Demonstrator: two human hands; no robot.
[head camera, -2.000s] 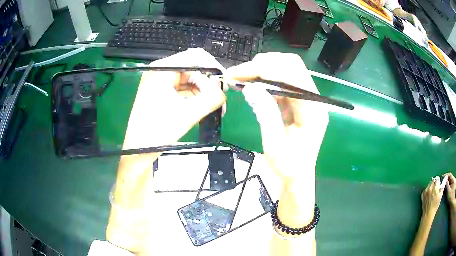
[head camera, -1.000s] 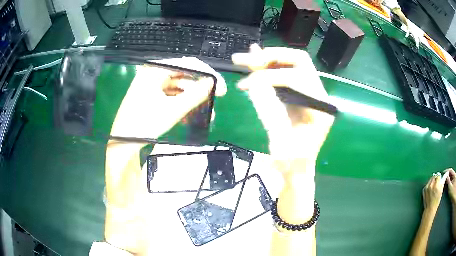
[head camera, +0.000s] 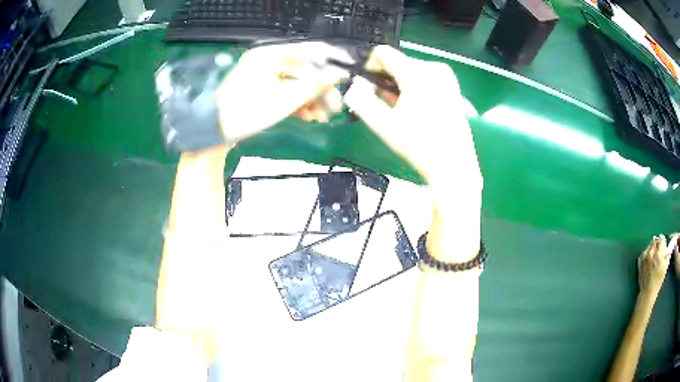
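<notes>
My left hand (head camera: 276, 89) holds a black phone middle frame (head camera: 190, 104), blurred, with its solid patterned end sticking out to the left; the rest is largely hidden by the hand. My right hand (head camera: 417, 97) is close beside it at the frame's other end, fingers bent around a slim dark tool (head camera: 382, 78), mostly hidden and blurred. Below the hands, several more middle frames (head camera: 313, 287) lie overlapping on an overexposed white sheet (head camera: 272, 205).
Behind the hands are a black keyboard (head camera: 291, 21) and a dark reddish speaker (head camera: 522, 30). A black compartment tray (head camera: 641, 93) is at the right rear. Another person's hands (head camera: 656, 257) are at the right edge. The green bench (head camera: 552, 291) carries bright reflections.
The held frame has moved right and turned, and blurs. My hands have come together. The view has tilted, so the bench things sit higher in the picture.
</notes>
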